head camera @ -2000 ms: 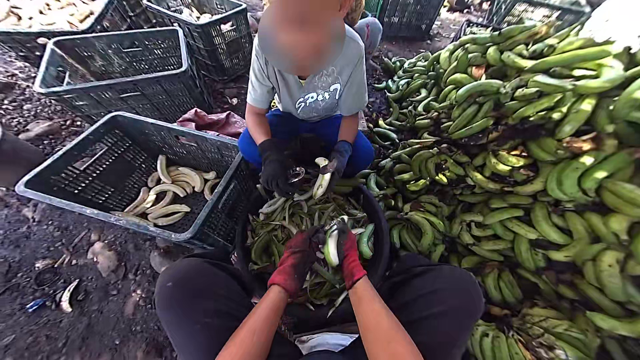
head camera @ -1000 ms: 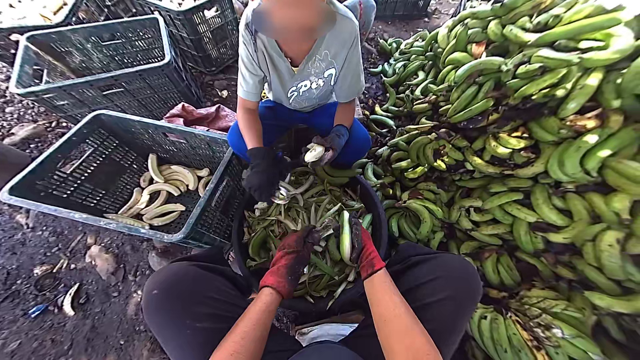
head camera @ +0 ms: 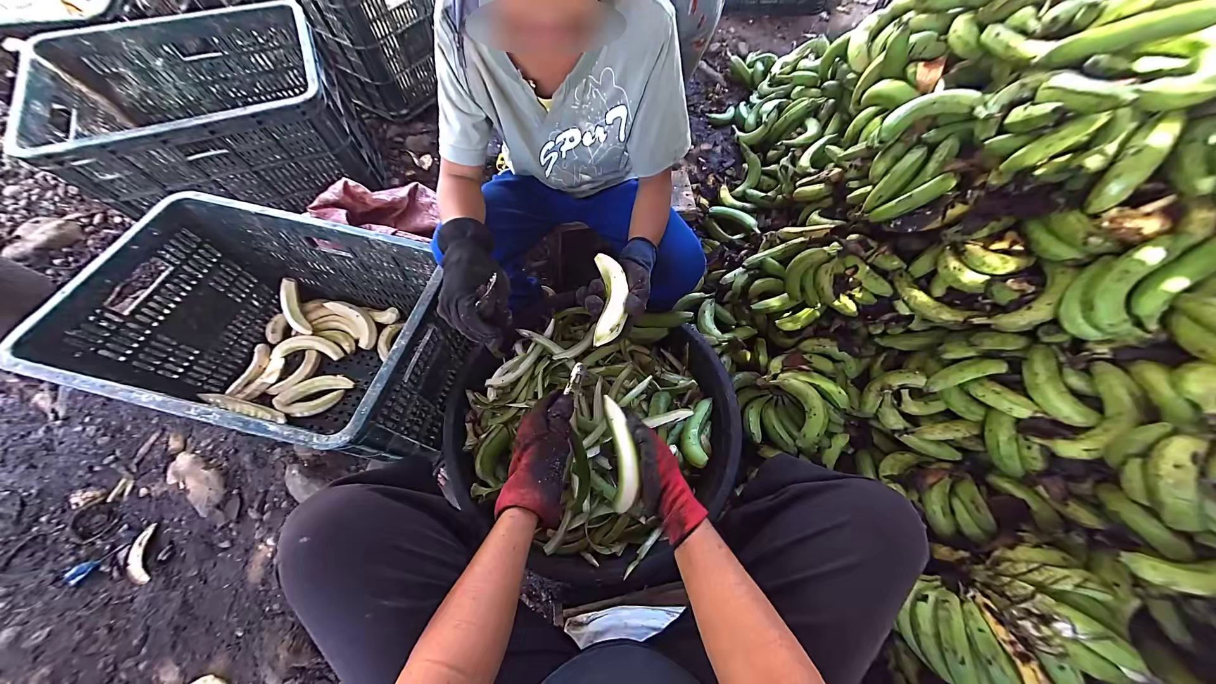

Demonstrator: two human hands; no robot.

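Note:
My left hand [head camera: 540,461], in a red and dark glove, is closed over the tub; the tip of what looks like a small tool [head camera: 573,378] pokes above its fingers. A green peel strip hangs beside it. My right hand [head camera: 667,486], gloved alike, grips a partly peeled green plantain [head camera: 623,456], its pale side facing my left hand with a gap between. Below both lies a round black tub [head camera: 727,456] full of green peels [head camera: 608,380]. Across it, a co-worker in dark gloves holds a peeled plantain [head camera: 611,299] upright in one hand.
At the left, a dark plastic crate [head camera: 104,385] holds several peeled plantains [head camera: 309,351]; another crate [head camera: 171,128] stands behind it. A large heap of green plantain bunches [head camera: 950,332] fills the right side. Stones and a pale curved piece [head camera: 141,554] lie on the dirt ground.
The plantain in my right hand now shows more of its pale side. The co-worker's plantain is now raised upright, with more of its pale length showing than a second ago.

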